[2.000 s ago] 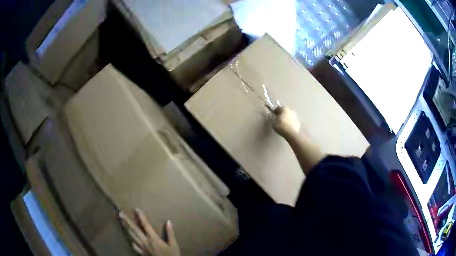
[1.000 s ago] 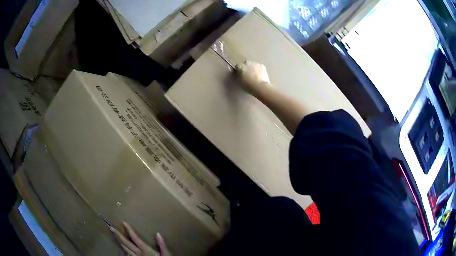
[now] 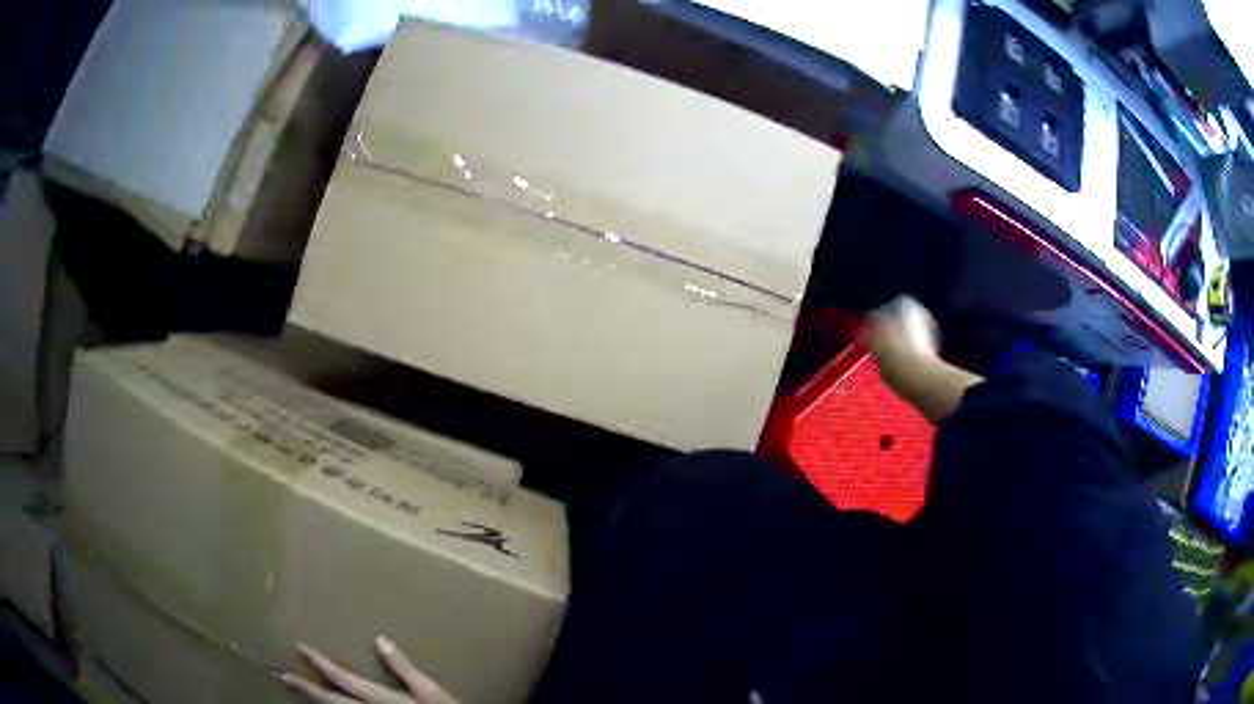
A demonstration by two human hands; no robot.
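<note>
A brown carton [image 3: 578, 316] lies in front of me with its top flaps closed. Clear tape with shiny spots and a dark line runs along its centre seam. My right hand [image 3: 904, 344] is off the carton, beyond its right end and over the edge of a red stool. It is blurred and looks curled; whether it holds something cannot be told. My left hand [image 3: 365, 677] is cut off by the bottom edge. Its spread fingers rest on the side of a printed carton [image 3: 179, 468] at lower left.
The red stool [image 3: 860, 440] has a small centre hole. A white bench machine with red edging [image 3: 949, 131] holds a black fixture [image 3: 1020, 94] at upper right. Another carton with a pale top [image 3: 158, 110] stands at upper left. Blue-edged bins [image 3: 1169, 406] are at far right.
My right hand has moved along the seam and off the carton's near end to the stool. The dark line now spans most of the seam. The view has turned right; my left hand stays on the printed carton.
</note>
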